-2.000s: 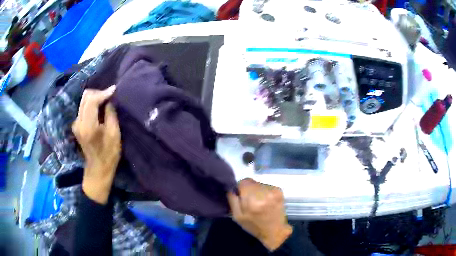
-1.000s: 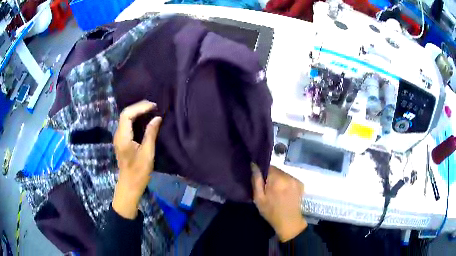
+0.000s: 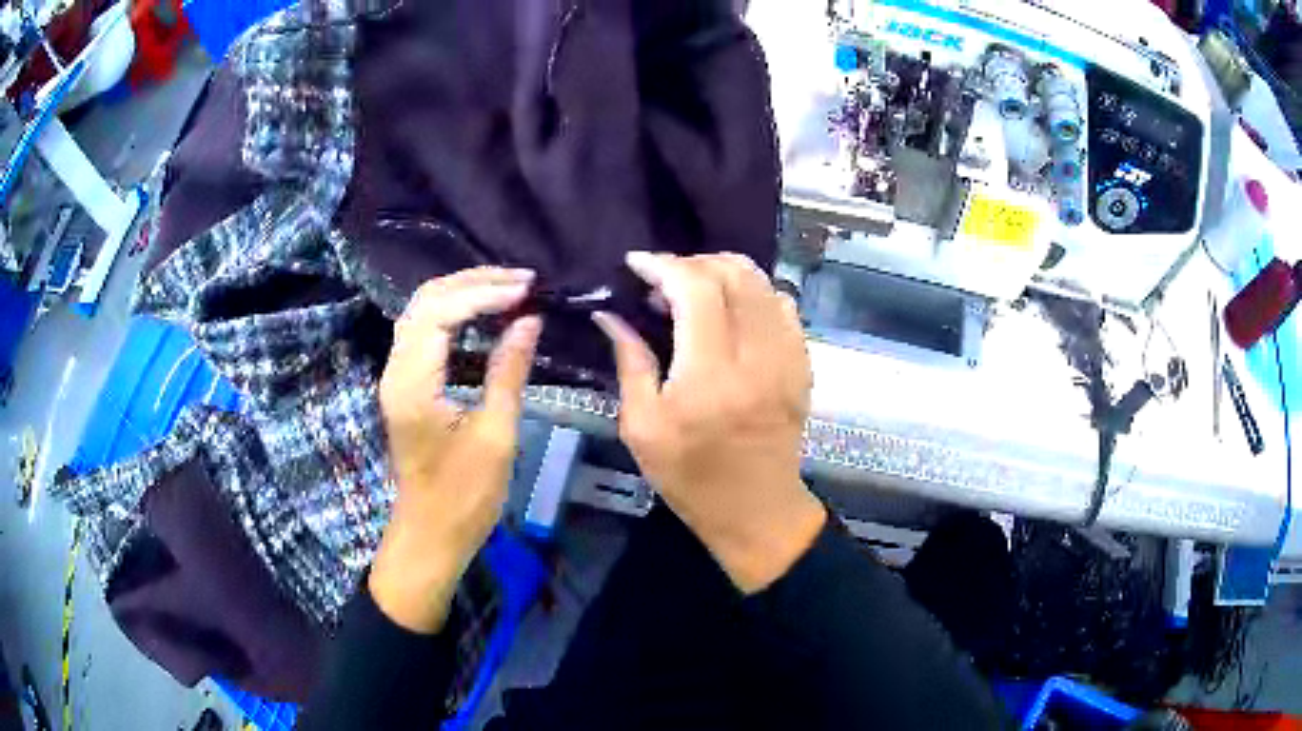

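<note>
The garment [image 3: 571, 157] lies on the machine table with its dark purple inner side up. Its plaid part [image 3: 300, 414] hangs over the table's left front. My left hand [image 3: 457, 386] and my right hand [image 3: 721, 386] face each other at the garment's near edge, fingertips and thumbs pinching a dark fold with a thin pale line between them. The exact layers in the fingers cannot be told. The white overlock machine [image 3: 914, 107] stands to the right, with no cloth seen at its needle area.
A black control panel [image 3: 1142, 157] is on the machine's right. Dark thread waste [image 3: 1092, 343], slim tools [image 3: 1239, 400] and a dark red spool [image 3: 1262, 303] lie on the table at right. A blue bin [image 3: 143, 400] is at left.
The garment has spread over the table and then shifted nearer. My left hand has moved right and my hands have come together at the near edge. The view has shifted.
</note>
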